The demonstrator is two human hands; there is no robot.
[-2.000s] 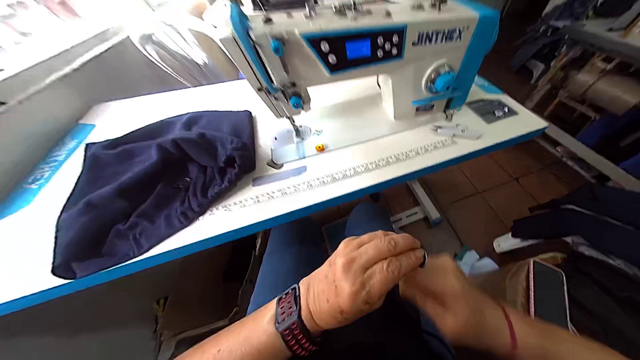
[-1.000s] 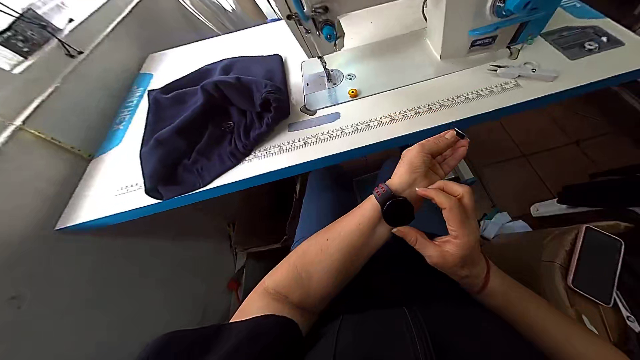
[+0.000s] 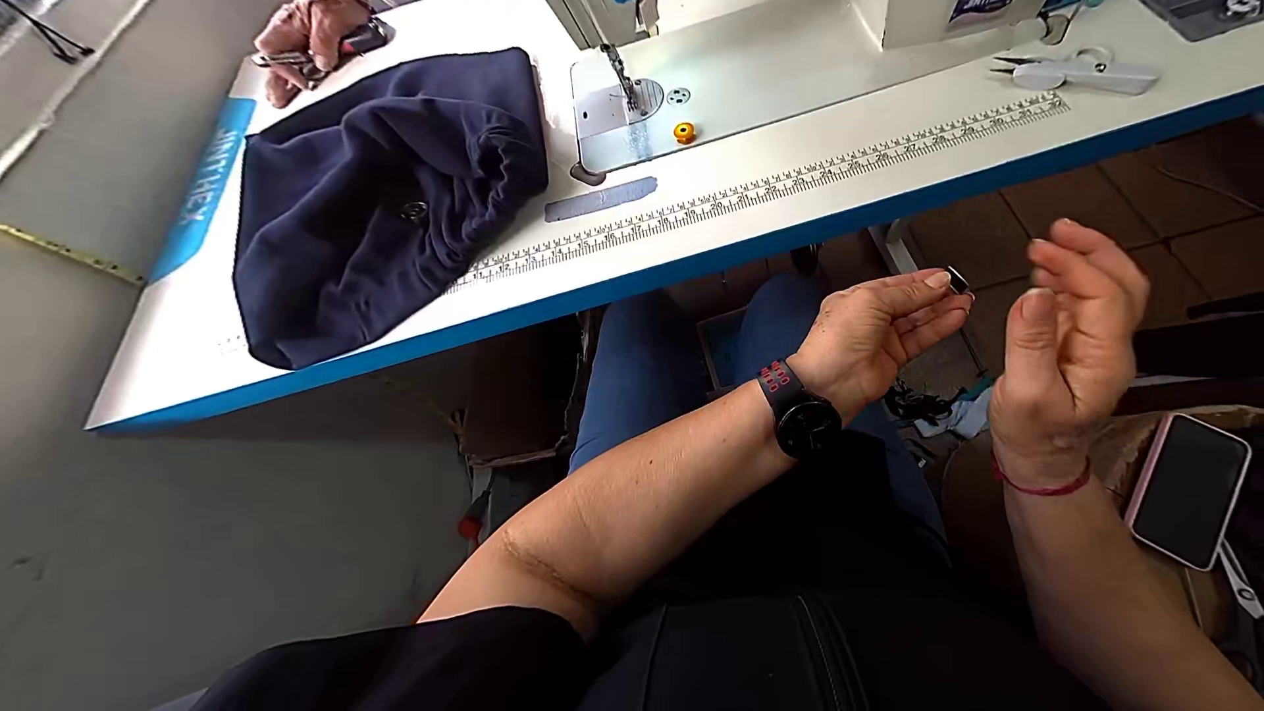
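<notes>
My left hand [image 3: 874, 331], with a dark watch [image 3: 808, 425] on the wrist, is palm up over my lap. Its thumb and forefinger pinch a small dark shiny object [image 3: 957, 280], too small to name. To its right, my right hand [image 3: 1071, 346] is raised with fingers curved and apart, holding nothing; a red cord bracelet [image 3: 1047, 484] circles that wrist. Neither hand touches the table. A dark navy fabric piece [image 3: 365, 217] with a gathered edge lies on the sewing table, left of the machine's presser foot [image 3: 628, 91].
Another person's hand [image 3: 314, 39] holds a metal tool beyond the fabric. A yellow bobbin-like piece [image 3: 684, 132], printed ruler scale [image 3: 770, 188], grey strip [image 3: 600, 199] and white-handled thread snips [image 3: 1081, 75] are on the table [image 3: 513, 306]. A phone [image 3: 1188, 491] lies at right.
My hands were together two seconds ago; now they are apart. My right hand has moved away from the watch wrist and up. Another person's hand has appeared beyond the fabric.
</notes>
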